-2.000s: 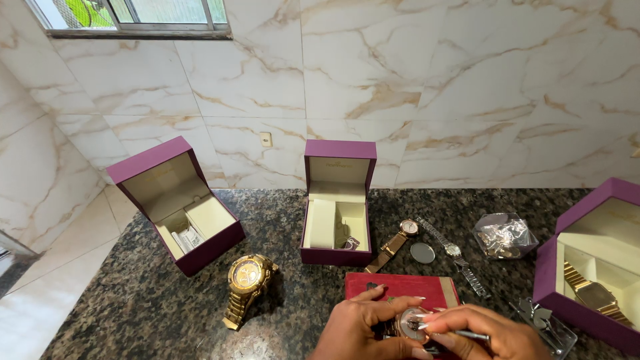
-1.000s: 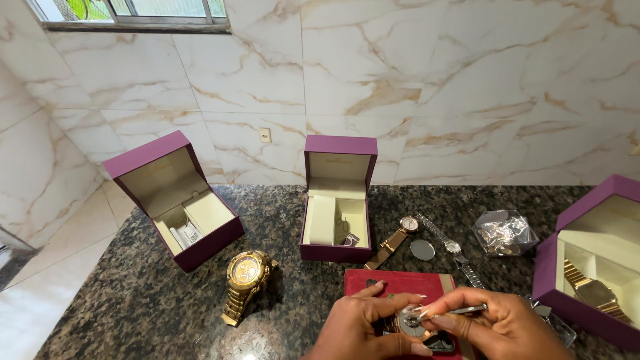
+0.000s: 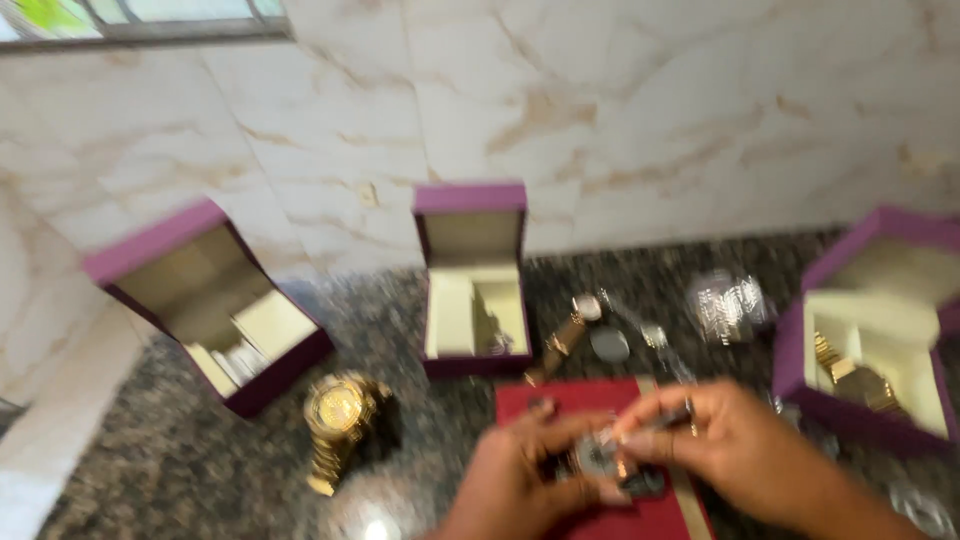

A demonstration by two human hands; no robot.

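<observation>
My left hand (image 3: 529, 472) steadies a small watch (image 3: 596, 456) between thumb and fingers, over a red booklet or case (image 3: 600, 517) lying on the counter. A slim dark tool (image 3: 671, 417), perhaps tweezers or a small screwdriver, is pinched in my right hand (image 3: 712, 442), whose fingertips meet the watch face. Blur hides the tool's tip and the fine parts of the watch. Beyond the red booklet lie a watch with a brown strap (image 3: 568, 334), a round grey disc (image 3: 610, 345) and a silver bracelet watch (image 3: 655, 337).
Open purple boxes stand at the left (image 3: 277, 386), centre (image 3: 477, 367) and right (image 3: 787, 367) of the granite counter; the right one holds a gold watch (image 3: 862, 382). A large gold watch (image 3: 337, 409) lies at left. A clear container of shiny parts (image 3: 727, 307) sits behind. A tiled wall rises beyond.
The view has shifted and blurred. Both hands stay together at the watch, with the tool still in my right hand.
</observation>
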